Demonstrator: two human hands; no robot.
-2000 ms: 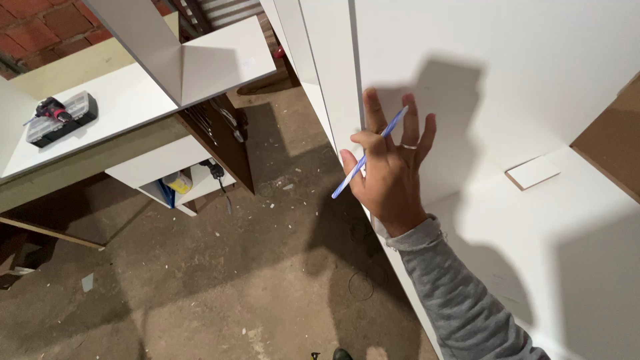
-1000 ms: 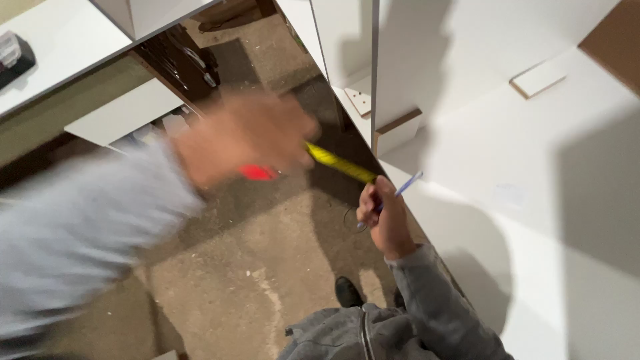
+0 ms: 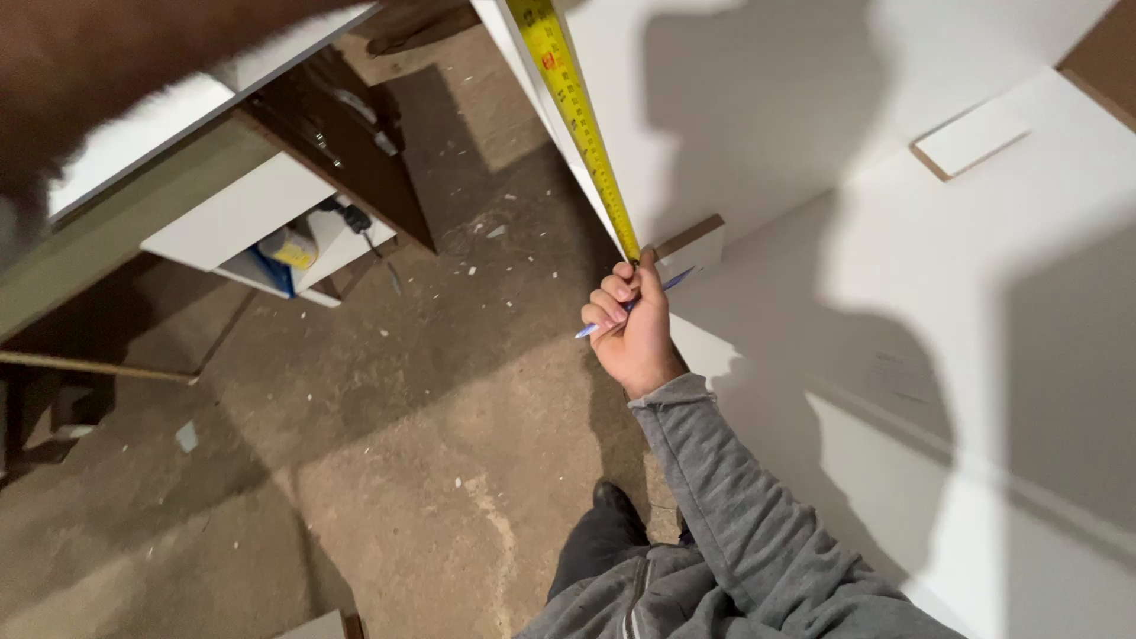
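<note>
My right hand [image 3: 632,328] is closed around the end of a yellow tape measure blade [image 3: 581,133], near the edge of a white cabinet panel. A blue-and-white pen [image 3: 682,278] also passes through its fingers. The blade runs up along the panel edge and leaves the top of the view; its case is hidden. A large blurred shape at the upper left appears to be my left hand or forearm [image 3: 133,71], very close to the camera; its fingers do not show. Beside my right fingers, a small white block [image 3: 697,244] with a brown edge rests against the panel.
Another white block [image 3: 974,138] lies farther right on the white cabinet [image 3: 1047,293]. On the left, a white shelf unit [image 3: 240,209] holds a yellow-labelled container [image 3: 291,248] and a dark cabled tool [image 3: 355,217]. Scraps lie on the concrete floor [image 3: 382,417].
The tape blade, absent two seconds ago, stretched between my hands a second ago and now extends upward along the panel. My left hand has moved up toward the camera. My right hand keeps the pen.
</note>
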